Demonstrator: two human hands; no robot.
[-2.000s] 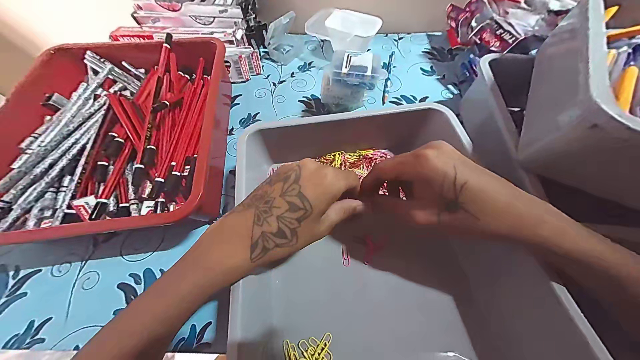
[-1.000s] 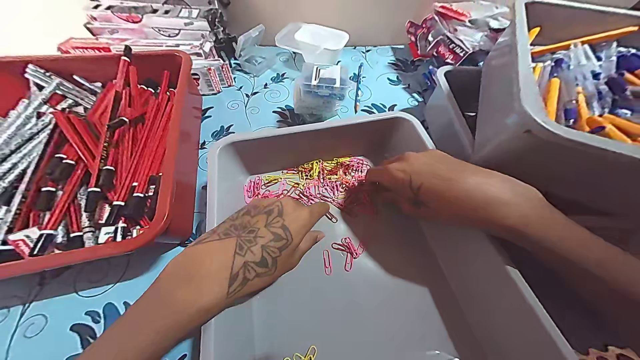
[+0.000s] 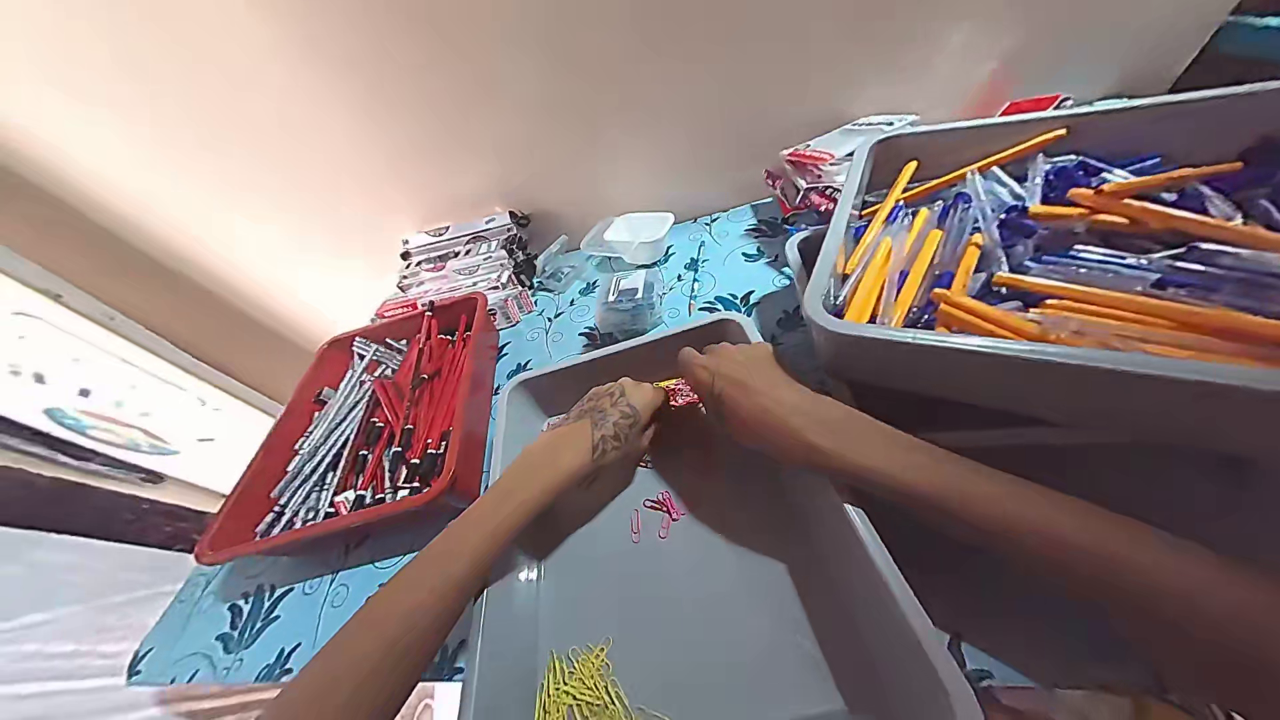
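Note:
Both hands are over the far end of a grey plastic tray (image 3: pixel 700 620). My left hand (image 3: pixel 615 415), tattooed on its back, and my right hand (image 3: pixel 740 385) flank a pile of pink and yellow paper clips (image 3: pixel 682 392) that they partly cover. Their fingertips are at the clips; whether either hand grips any cannot be told. Several loose pink paper clips (image 3: pixel 662 508) lie on the tray floor nearer to me. A heap of yellow paper clips (image 3: pixel 585 685) rests at the tray's near end.
A red tray (image 3: pixel 470 440) of red and silver pencils stands at left. At right, a grey bin (image 3: pixel 1000 365) of orange and blue pens stands high beside the tray. Behind are a clear plastic container (image 3: pixel 630 300), a white lid or tub (image 3: pixel 640 232) and stacked packs (image 3: pixel 460 255).
The view has swung and now takes in more wall and the pen bin. My hands were apart over the exposed pile one second ago; now they are closer together and cover most of it.

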